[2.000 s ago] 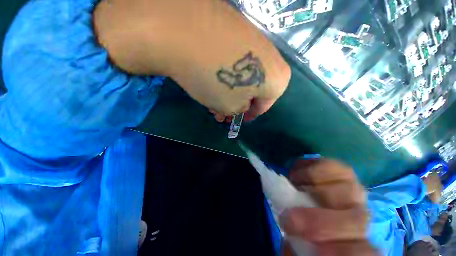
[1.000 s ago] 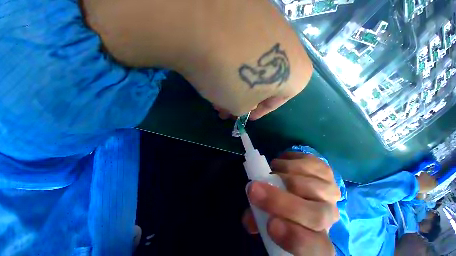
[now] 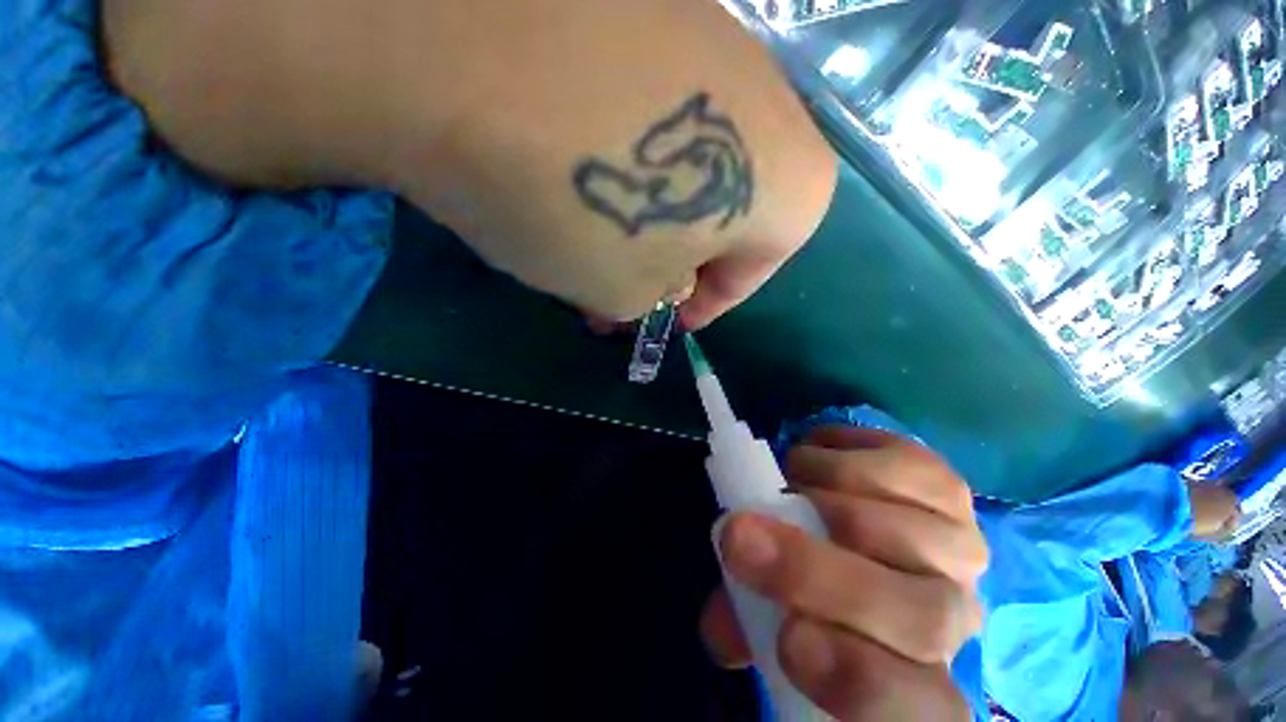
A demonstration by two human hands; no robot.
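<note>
My left hand [image 3: 698, 240], seen from its tattooed back, holds a small circuit-board assembly [image 3: 650, 346] at the fingertips. Its narrow silvery end sticks out towards the near edge; the rest is hidden by the hand. My right hand [image 3: 867, 564] is closed around a white squeeze bottle [image 3: 763, 614] with a stepped white nozzle. The bottle's green tapered needle [image 3: 697, 353] points up, just right of the assembly, with a small gap between them.
A glossy clear blister tray [image 3: 987, 261] with many assemblies lies at the upper right on the dark green bench top [image 3: 889, 339]. The dark lap gap is below the bench edge. Another person's blue sleeve [image 3: 1100, 529] and hand are at the lower right.
The bottle was first blurred and low, then its needle was at the assembly. Now the needle is off to the assembly's right. My left hand has shifted slightly left since one second ago.
</note>
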